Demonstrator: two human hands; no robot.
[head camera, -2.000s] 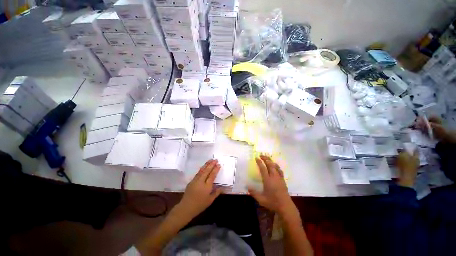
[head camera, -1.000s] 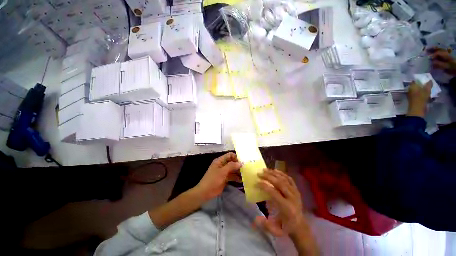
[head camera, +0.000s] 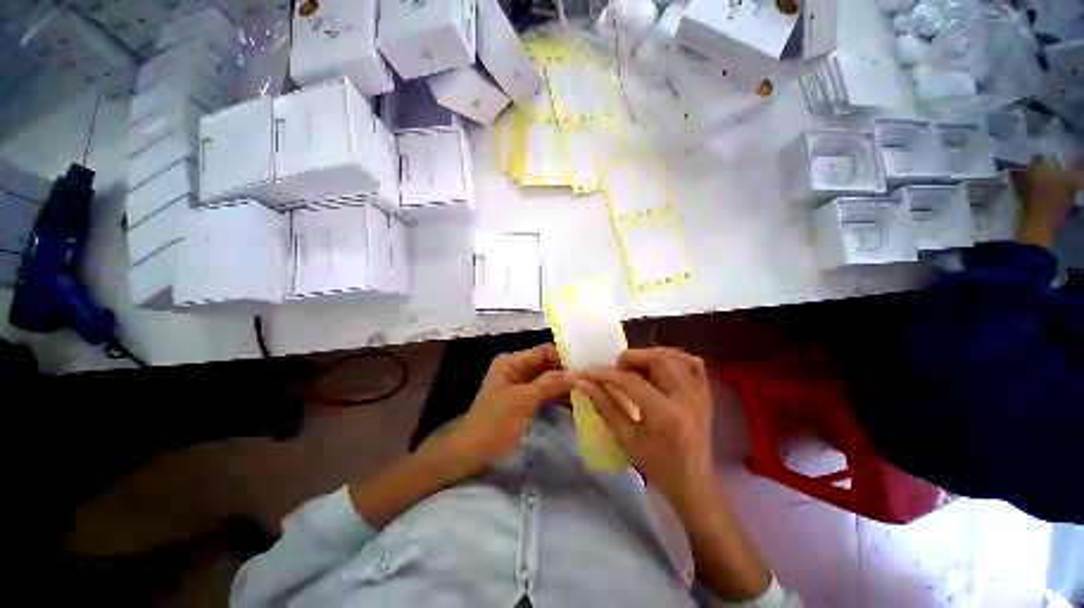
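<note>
A yellow label sheet (head camera: 591, 323) with a pale upper panel is held above my lap, just in front of the bench edge. My left hand (head camera: 523, 398) pinches its left side. My right hand (head camera: 660, 410) pinches it from the right at mid-height, with the plain yellow lower part hanging below the fingers. Whether a label is lifting off cannot be told. A single white product box (head camera: 508, 273) lies on the bench just beyond the sheet. More yellow label sheets (head camera: 648, 226) lie on the bench behind.
Stacked white boxes (head camera: 345, 249) stand at left, a blue heat gun (head camera: 54, 261) at far left. Open boxes (head camera: 868, 232) stand in rows at right, near another worker's hand and dark blue sleeve (head camera: 975, 356). A red stool (head camera: 820, 457) is below.
From one second ago, both hands have closed together at the sheet's middle. Earlier, my left hand was at the box and my right over the bench. The view has tilted down.
</note>
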